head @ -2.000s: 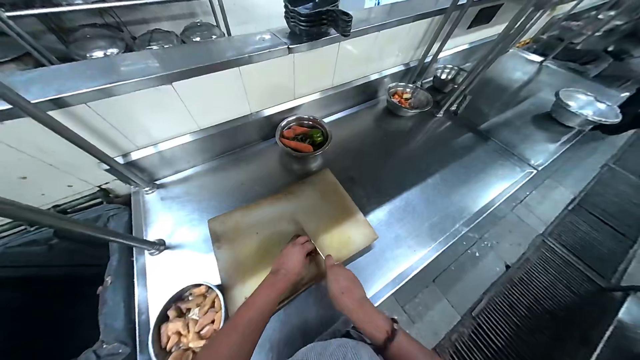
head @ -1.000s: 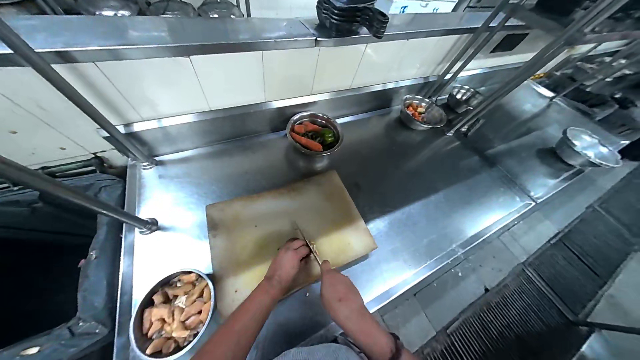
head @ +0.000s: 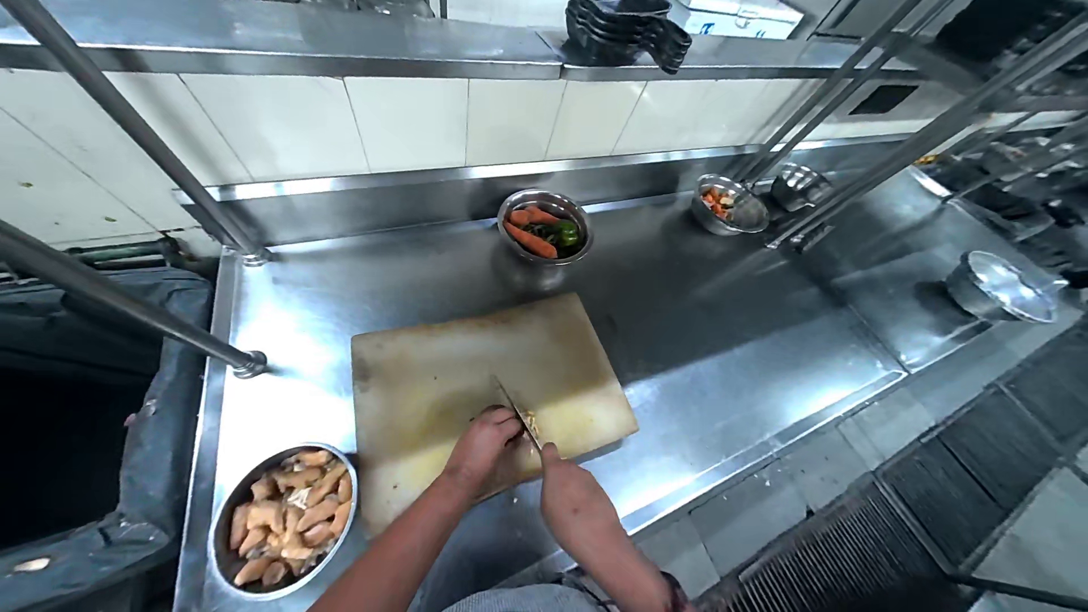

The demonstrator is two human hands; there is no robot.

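Note:
On a worn cutting board (head: 476, 357), my right hand (head: 574, 493) grips a kitchen knife (head: 516, 414) by its handle, the blade pointing up and left. Small pale chopped bits (head: 532, 422) lie along the blade's right side. My left hand (head: 493, 438) rests on the board just left of the blade, fingers curled; what lies under the fingertips is hidden. A metal bowl of raw meat pieces (head: 293, 510) stands at the board's lower left. Behind the board is a metal bowl with carrots (head: 534, 240) and green peppers (head: 567, 231).
The steel counter (head: 722, 314) extends right, with a bowl of chopped vegetables (head: 729, 204), a small metal bowl (head: 799, 187) and a lidded pot (head: 1001, 287). Steel posts (head: 127, 127) rise at left and right. A lined bin (head: 161, 425) stands left. Black pans (head: 625, 34) sit on the shelf.
The knife blade shows more plainly beside my left hand than two seconds ago, and pale bits now lie at its right side. Both hands stay at the board's near edge. The view has shifted somewhat.

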